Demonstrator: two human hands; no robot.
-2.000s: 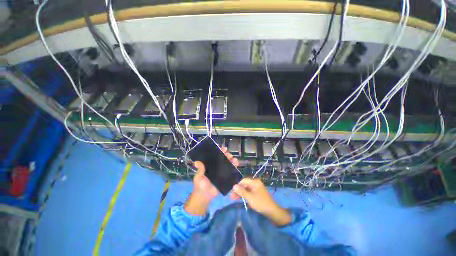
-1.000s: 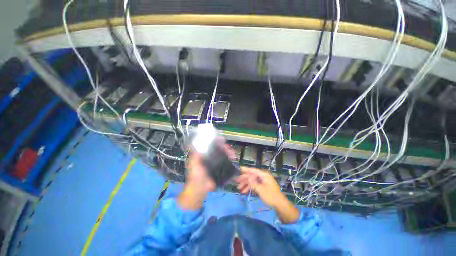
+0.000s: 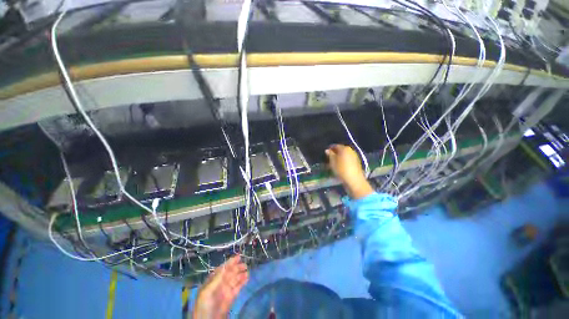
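My right hand [image 3: 346, 167] reaches onto the middle shelf [image 3: 187, 210], its fingertips low over the dark shelf top, right of a row of racked phones [image 3: 294, 160]. The fingers are blurred, and I cannot tell whether they hold anything. My left hand [image 3: 223, 285] is low in front of the rack, palm turned up and empty, fingers loosely extended. The dark smartphone cannot be made out against the dark shelf. White charging cables [image 3: 245, 118] hang in front of the phones.
A lower tier [image 3: 199, 225] also holds phones and tangled cords. The upper shelf's yellow-tan edge [image 3: 299, 60] crosses above. More white cords [image 3: 465, 103] hang at the right. Lit screens [image 3: 552, 152] show on a neighbouring rack at the far right. The blue floor [image 3: 430, 237] has yellow lines.
The smartphone has left my left hand, which is now empty and lower. My right hand has moved up and forward onto the shelf. The view has shifted and tilted.
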